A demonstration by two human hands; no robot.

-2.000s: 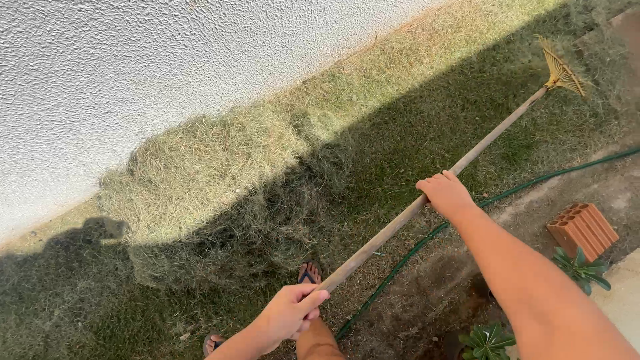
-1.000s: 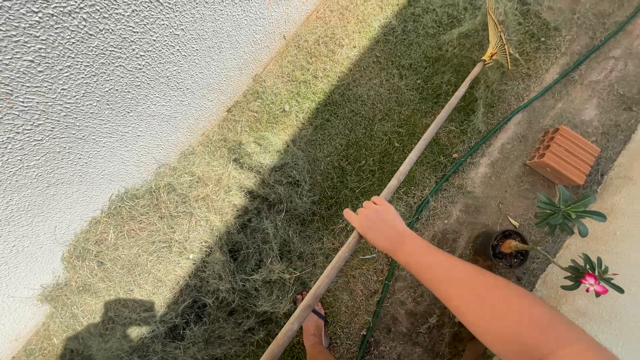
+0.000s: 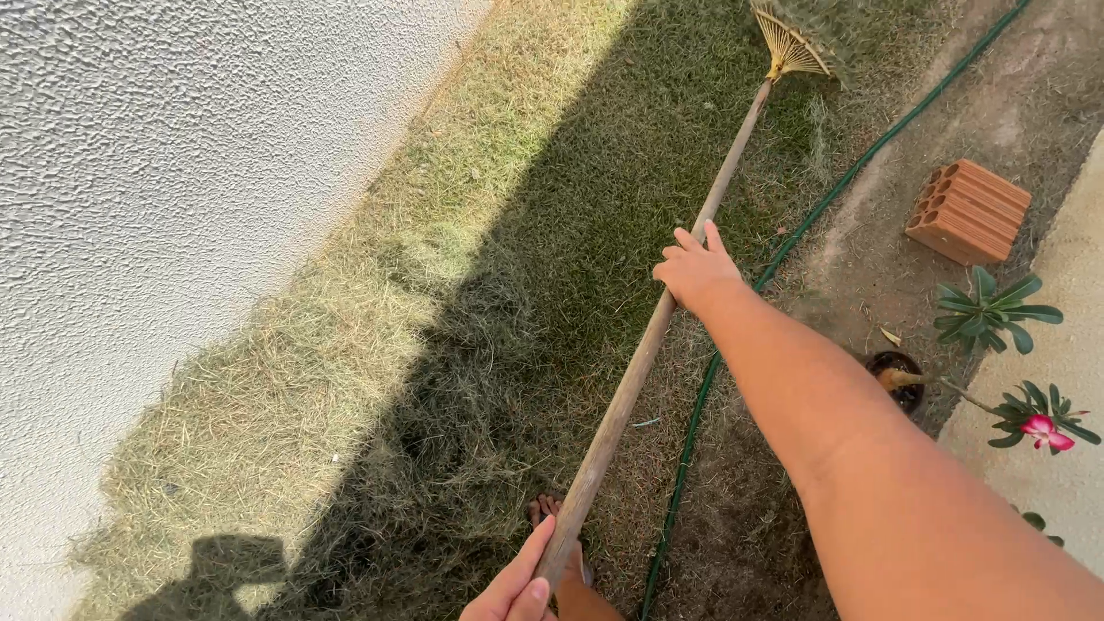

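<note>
A leaf rake (image 3: 625,397) with a long wooden handle runs diagonally from the bottom middle to the upper right. Its yellow fan head (image 3: 789,52) rests on the grass beside loose clippings. Near the handle's lower end, my left hand (image 3: 522,582) is closed around the wood, partly cut off by the frame's edge. Farther up, my right hand (image 3: 697,269) lies over the handle with its fingers partly spread and the palm against the wood. A pile of dry cut grass (image 3: 259,405) lies along the wall, part in sun and part in shade.
A white textured wall (image 3: 172,172) borders the left side. Along the right of the grass runs a green hose (image 3: 806,220). Beyond it are a hollow clay brick (image 3: 970,211), a potted desert rose (image 3: 901,379) with a pink flower, and a pale ledge (image 3: 1026,371). My foot (image 3: 545,509) is beside the handle.
The view has turned, so the brick and potted plant show more fully. My right hand's fingers have loosened and spread on the handle. My left hand, outside the view one second ago, shows again.
</note>
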